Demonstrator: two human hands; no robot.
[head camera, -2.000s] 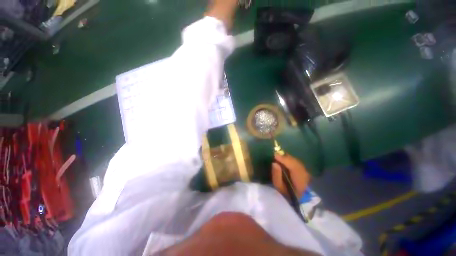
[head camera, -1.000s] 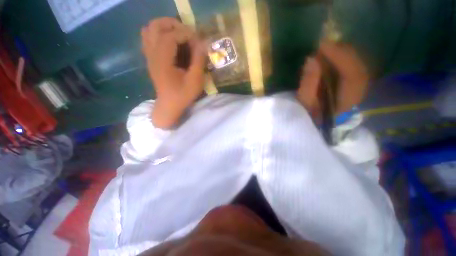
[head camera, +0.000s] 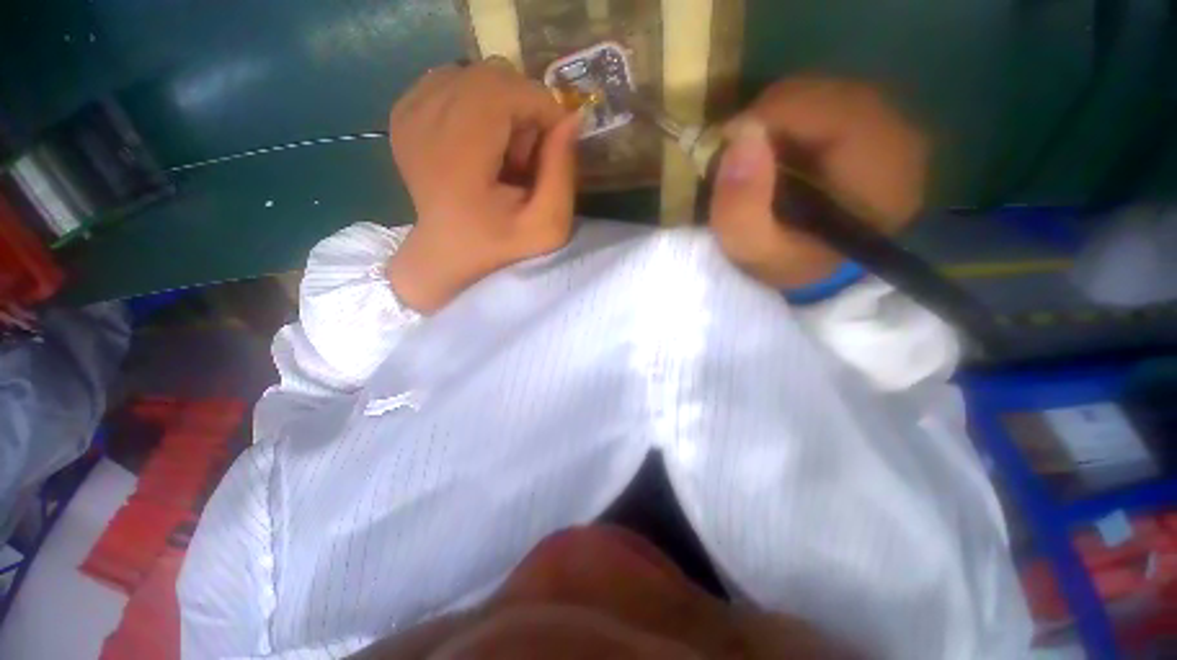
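Observation:
The watch-sized housing (head camera: 596, 85) with a pale rim and dark board lies on the brown pad (head camera: 625, 161) between two cream-yellow tape strips. An orange-yellow film part (head camera: 577, 99) shows at its left side. My left hand (head camera: 484, 174) is at the housing's left edge, thumb and finger close to the orange part; whether they pinch it is hard to tell. My right hand (head camera: 820, 174) holds the soldering iron (head camera: 878, 245) by its black handle, near the metal collar. Its tip points left at the housing's right side; contact cannot be made out.
A thin pale line (head camera: 291, 152) runs from my left hand towards a metal-and-black block (head camera: 49, 187) at the far left. Red items (head camera: 168, 484) lie lower left. A blue rack (head camera: 1052, 496) stands lower right. The green mat (head camera: 323, 58) surrounds the pad.
My right hand has moved left with the iron, from the metal wool dish to the housing. My left hand has come back from its far reach to the housing. The view has tilted down.

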